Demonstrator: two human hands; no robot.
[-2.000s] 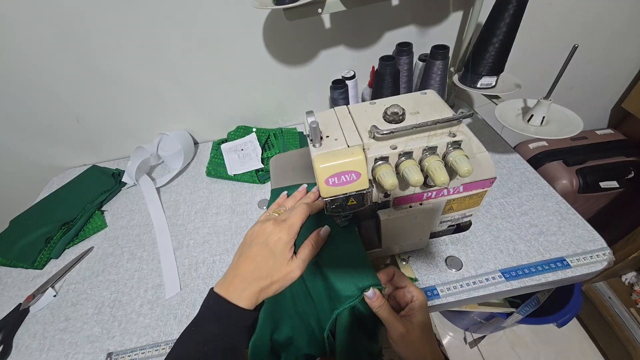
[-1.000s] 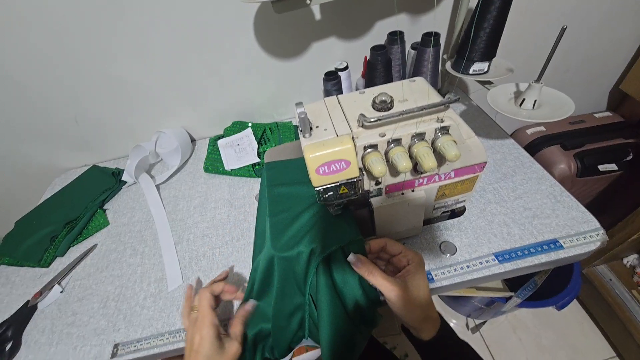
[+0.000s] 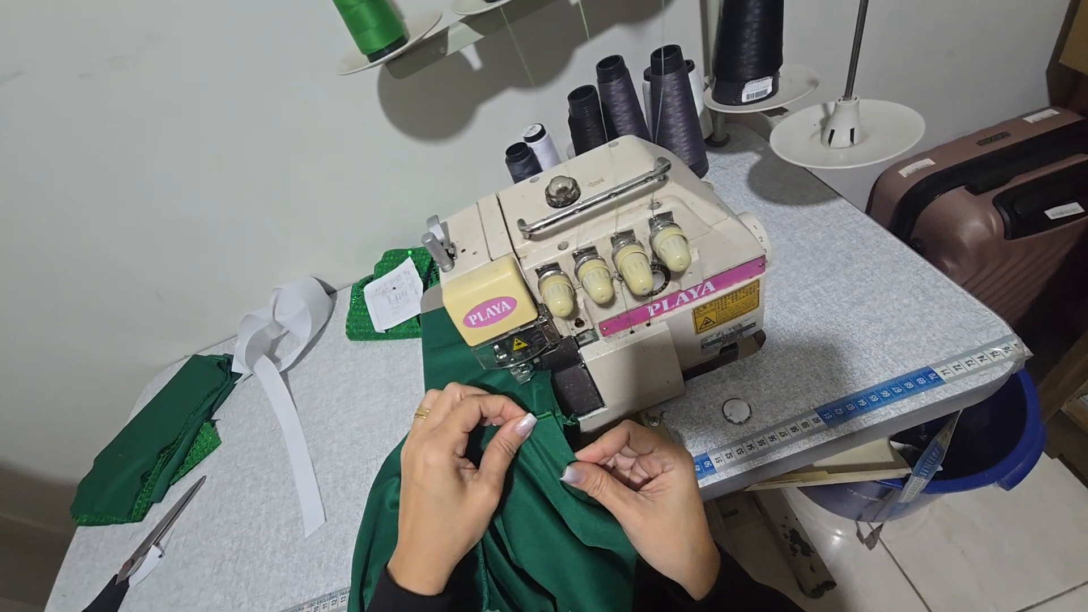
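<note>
Green fabric (image 3: 535, 518) hangs over the table's front edge, and part of it lies beneath the presser foot area of a Playa overlock sewing machine (image 3: 603, 263). My left hand (image 3: 459, 476), with a ring on one finger, pinches a seam edge of this fabric between thumb and index finger, just in front of the machine. To its right, my right hand (image 3: 650, 501) grips the same fabric's edge between thumb and fingers. Both hands are close together below the needle area. The needle itself is hidden.
At left lie folded green fabric pieces (image 3: 157, 438), scissors (image 3: 153, 544) and a white elastic band (image 3: 289, 442). Green sequined fabric (image 3: 361, 319) with a paper sits behind. Thread cones (image 3: 676, 110) stand behind the machine. A measuring tape (image 3: 875, 399) lines the front edge; a blue bucket (image 3: 1016, 433) stands below.
My left hand, apart and lower left of the fabric a second ago, has moved up and right to pinch the fabric's edge near the machine. The right hand still holds the fabric.
</note>
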